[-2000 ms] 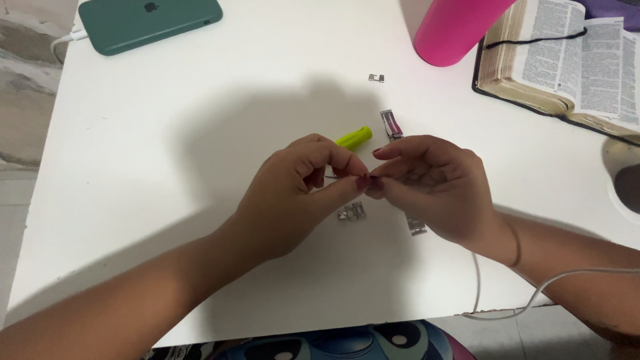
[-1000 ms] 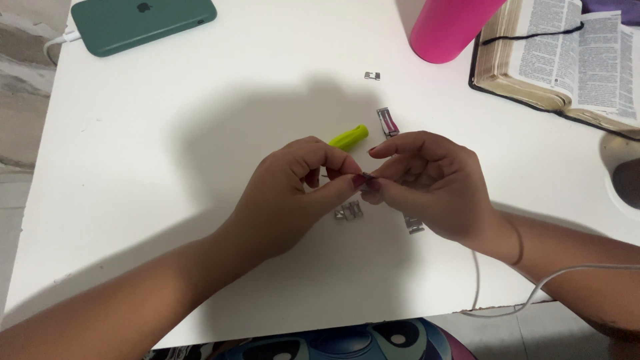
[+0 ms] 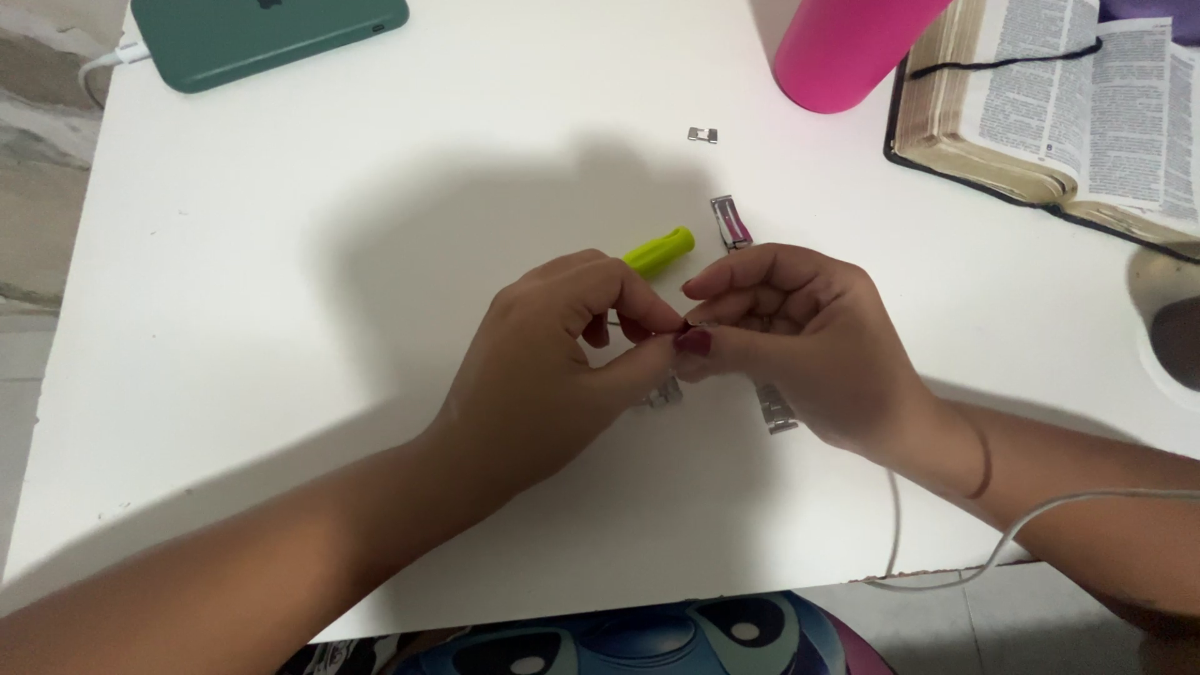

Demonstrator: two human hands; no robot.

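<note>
Over the middle of the white table, my left hand and my right hand meet at the fingertips, pinching something tiny that the fingers mostly hide. A thin dark line shows just behind my left fingertips. Behind my left hand lies a yellow-green tool handle, partly covered. A metal watch-band piece with a clasp lies beyond my right fingers, and a further band section shows below that hand. Small metal links sit under the joined fingertips. One separate metal link lies farther back.
A pink cylindrical container and an open book stand at the back right. A green-cased phone with a white plug lies back left. A white cable crosses my right forearm. A cup, partly cut off, is at the right edge.
</note>
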